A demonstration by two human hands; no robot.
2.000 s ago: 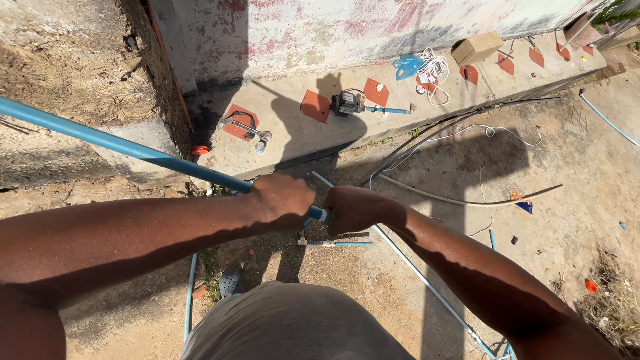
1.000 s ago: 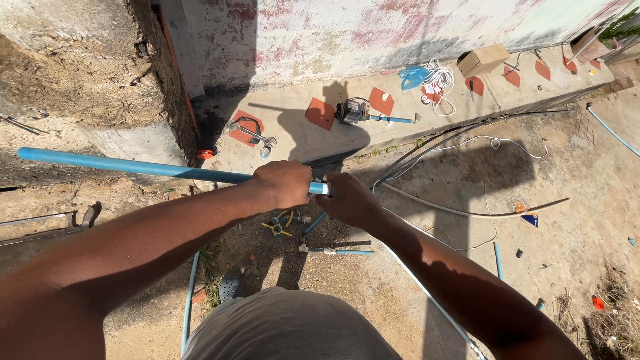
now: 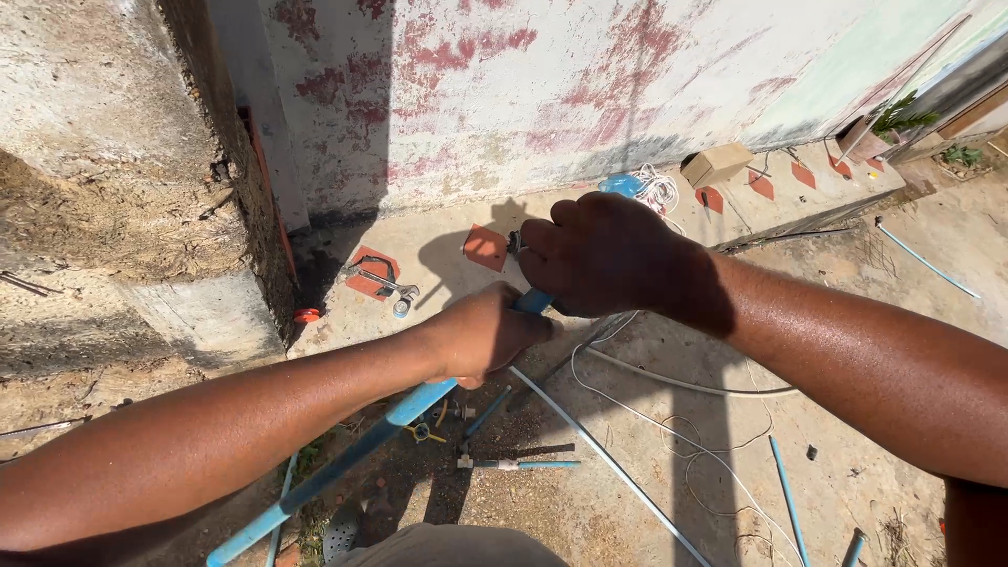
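Observation:
A blue plastic pipe (image 3: 335,472) slants from the lower left up to the middle of the head view. My left hand (image 3: 492,335) is wrapped around it near its upper end. Just above and to the right, my right hand (image 3: 602,256) is closed over the pipe's upper end, its fingers in shadow. That end and whatever fitting may be on it are hidden by the fingers. Below my hands lie a valve with a yellow handle (image 3: 424,431) and a short blue pipe with a fitting (image 3: 504,465) on the ground.
On the concrete ledge lie an adjustable wrench (image 3: 394,283), terracotta tiles (image 3: 484,248), a coiled white cable (image 3: 657,189) and a cardboard box (image 3: 717,164). A painted wall stands behind. A rough masonry pillar (image 3: 213,197) rises at left. Hoses and thin pipes (image 3: 787,500) cross the ground at right.
The pipe has swung from nearly level to a steep slant, its free end now low at the left. Both hands have moved up in the view, the right now above the left. The view has shifted.

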